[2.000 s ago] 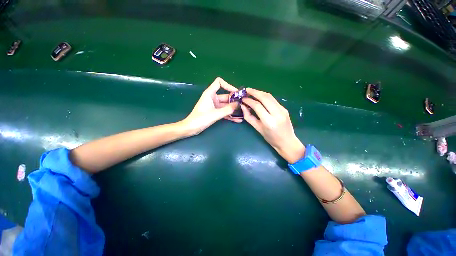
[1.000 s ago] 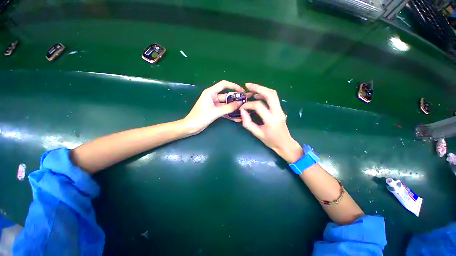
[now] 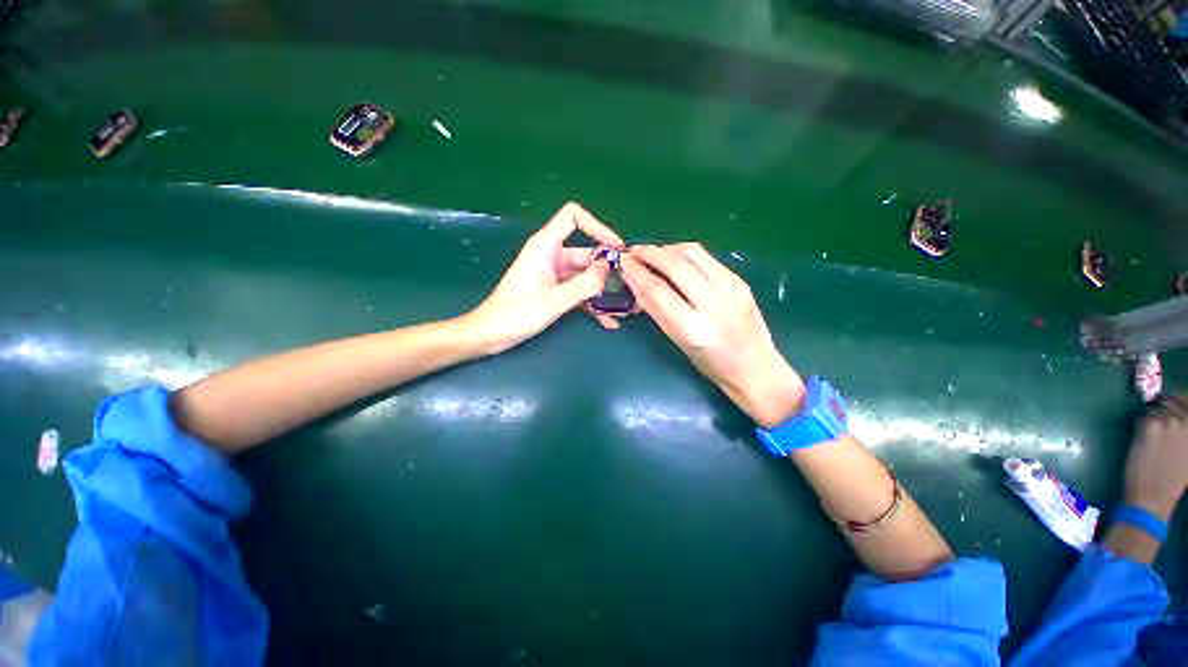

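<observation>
A small dark smartwatch case with a shiny pinkish rim [image 3: 612,298] is held above the green worktop, near the middle of the view. My left hand [image 3: 532,289] grips its left side between thumb and fingers. My right hand [image 3: 710,313] has its fingertips pinched at the upper right edge of the case, where small shiny parts show. The fingertips hide what they pinch; I cannot tell if it is a separate part. A blue band is on my right wrist.
More cases lie on the green belt [image 3: 547,117] beyond my hands, at left [image 3: 362,129] and right [image 3: 932,228]. A white and purple tube [image 3: 1050,500] lies at right, beside another person's hand [image 3: 1158,456]. A metal bar [image 3: 1140,328] juts in at right.
The cases on the belt have shifted left. My right fingers have closed in at the case's upper edge. Another person's hand and sleeve have appeared at the right.
</observation>
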